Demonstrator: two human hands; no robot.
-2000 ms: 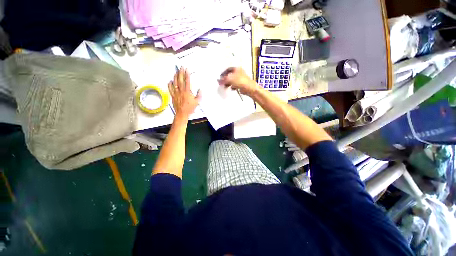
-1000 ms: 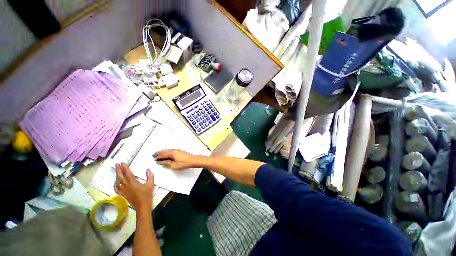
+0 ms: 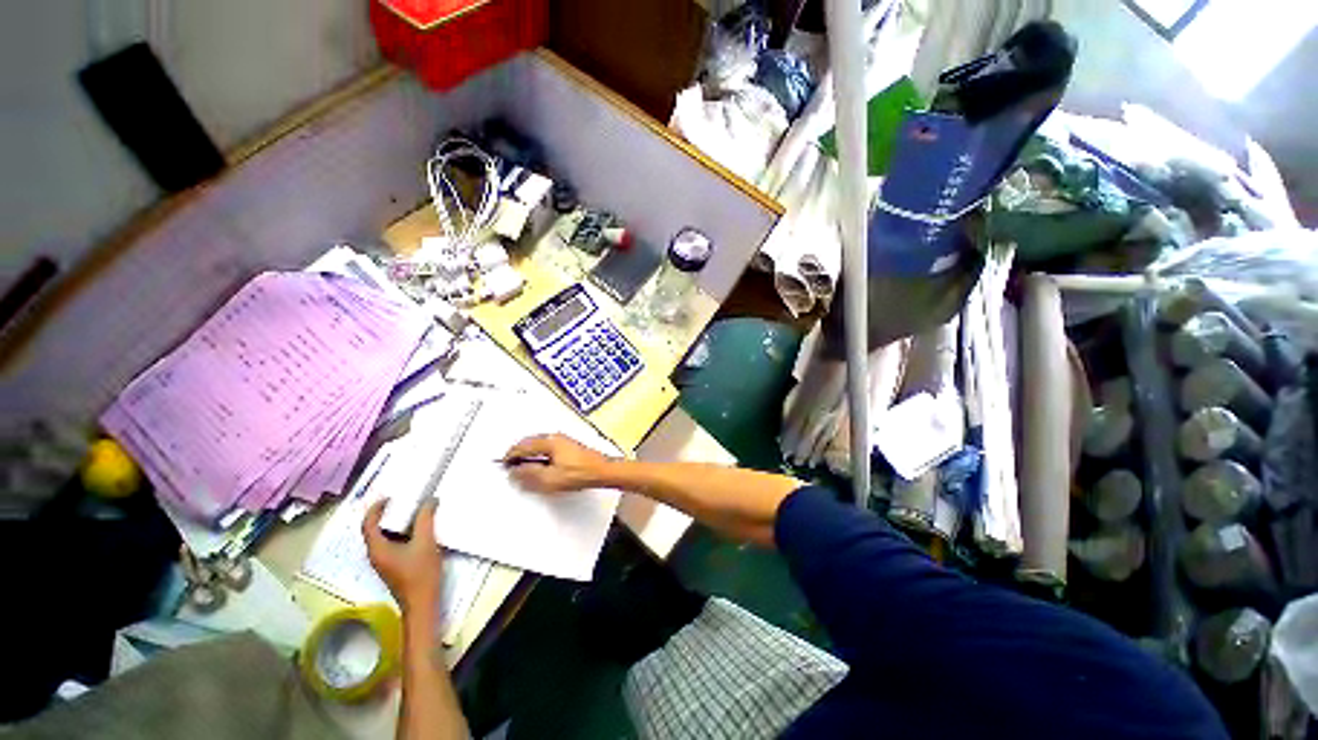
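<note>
White paper sheets lie on the desk in front of me. My left hand grips the near end of a long pale ruler, which lies slanted over the sheets at their left part. My right hand rests on the top sheet, right of the ruler, and holds a thin dark pen pointing left. The palm side of each hand is hidden.
A yellow tape roll and a grey-khaki garment are at the near left. Pink-lilac forms lie behind the papers. A calculator and a glass jar stand beyond. Fabric rolls are at the right.
My left hand was spread flat on the paper and now grips the ruler. My right hand stays on the sheet with the pen. The view has swung right since the oldest frame.
</note>
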